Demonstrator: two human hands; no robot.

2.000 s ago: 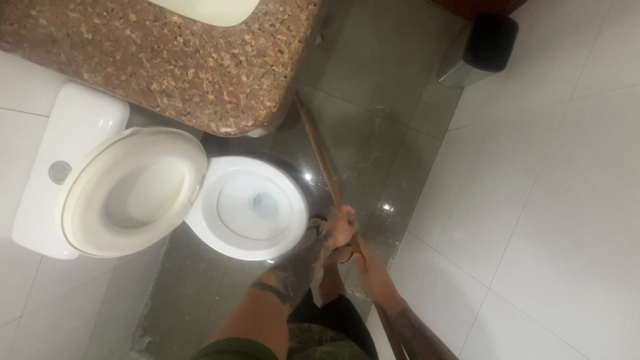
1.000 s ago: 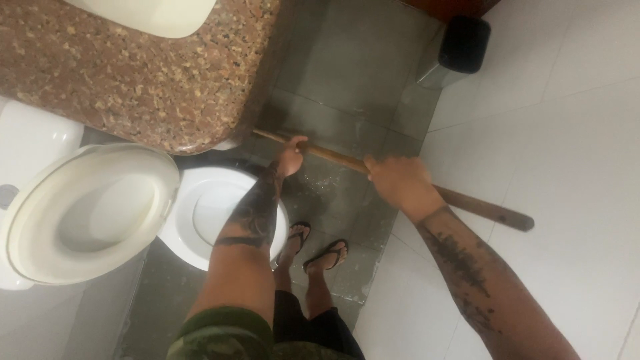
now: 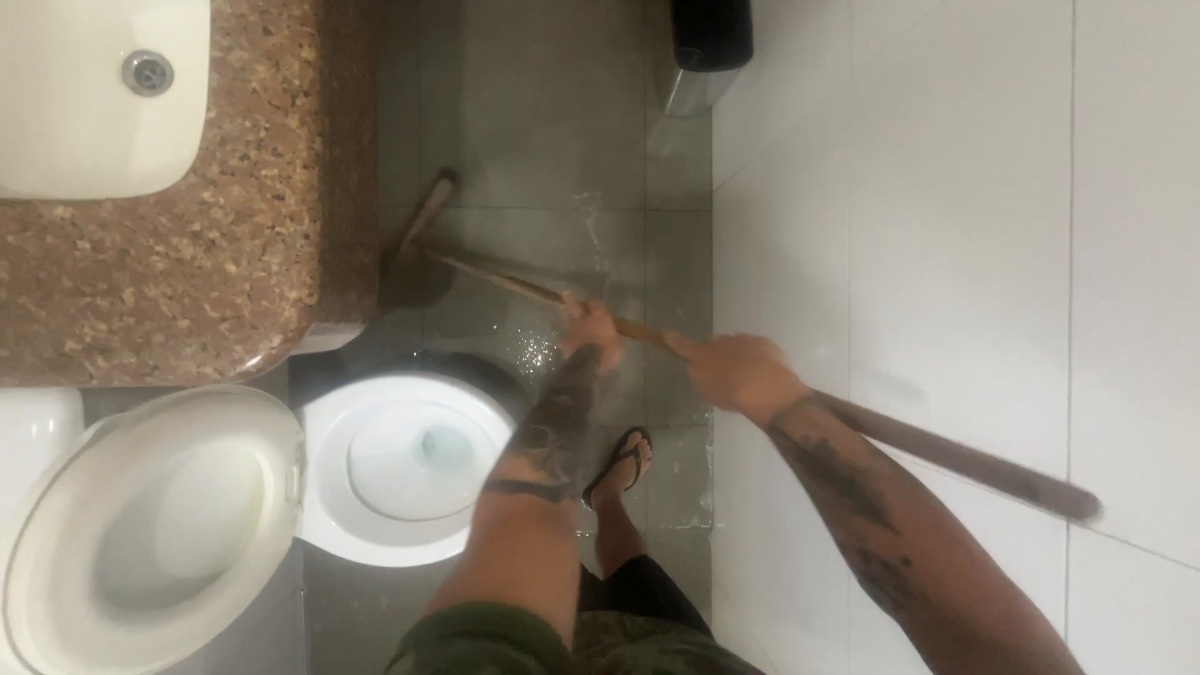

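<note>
A long wooden handle [image 3: 956,455] slants across the view, from a floor squeegee or broom head [image 3: 428,211] at upper left to its rounded end by the white wall. My left hand [image 3: 591,333] is closed around the lower part of the handle, above the wet floor. Higher up, my right hand [image 3: 745,375] grips the same handle. The head, slightly blurred, rests on or just over the grey floor tiles [image 3: 534,122] beside the counter; its exact type I cannot tell. Small splashes of water glint near my left hand.
A speckled stone counter [image 3: 253,272] with a white sink [image 3: 84,112] stands at upper left. Below it is a white toilet bowl [image 3: 375,525] with its lid [image 3: 178,534] raised. A black-topped bin [image 3: 712,42] stands against the tiled wall [image 3: 956,187].
The tool's head, out of sight in both earlier frames, now shows beside the counter. My hands, close together two seconds ago, are apart on the handle. The view has shifted.
</note>
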